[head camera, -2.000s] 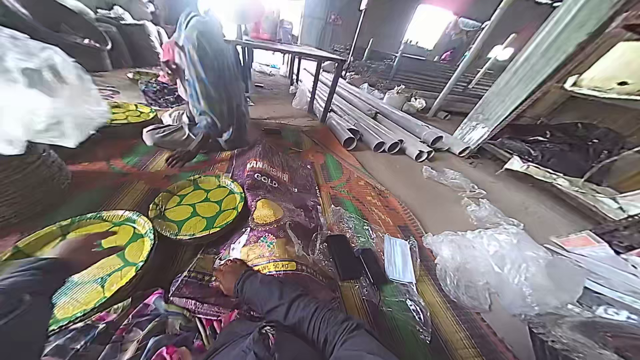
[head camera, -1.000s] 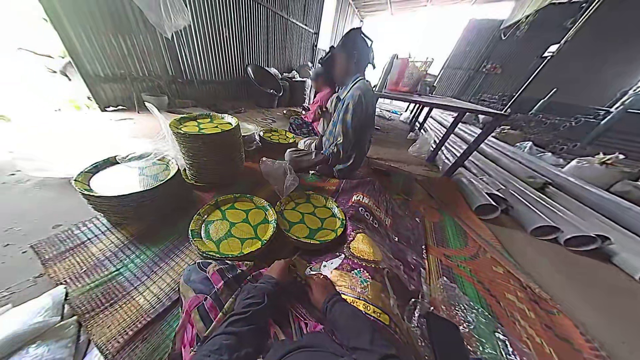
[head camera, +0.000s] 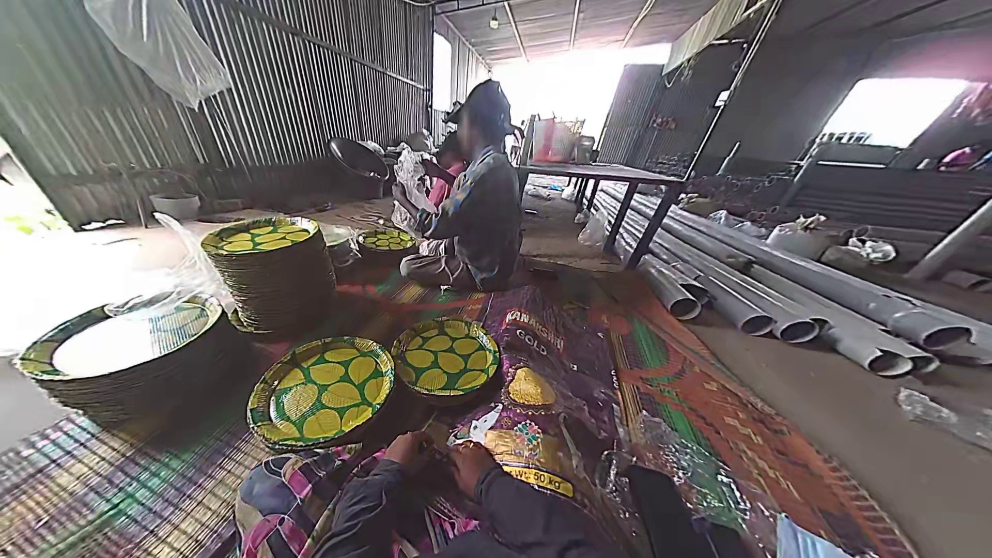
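Observation:
My left hand (head camera: 408, 449) and my right hand (head camera: 471, 463) are close together low in the middle, over my lap. Their fingers are bent; whether they hold something small cannot be made out. Just beyond them lie two stacks of round green plates with yellow leaf shapes, a wider stack (head camera: 322, 393) and a smaller stack (head camera: 446, 356). A purple printed sack (head camera: 542, 418) lies flat beside my right hand. Farther left stand a tall plate stack (head camera: 267, 271) and a broad plate stack (head camera: 116, 349) with clear plastic film (head camera: 182, 271) on it.
A person (head camera: 480, 209) sits ahead on the woven mat (head camera: 147, 473), raising crumpled clear plastic. Grey pipes (head camera: 736, 302) lie on the floor at right, near a table (head camera: 604, 174). A black phone-like object (head camera: 659, 508) and a pale blue item (head camera: 802, 539) lie at lower right.
My left hand, over the left plate stack two seconds ago, is now beside my right hand at my lap. The seated person has raised crumpled plastic. The view has swung left.

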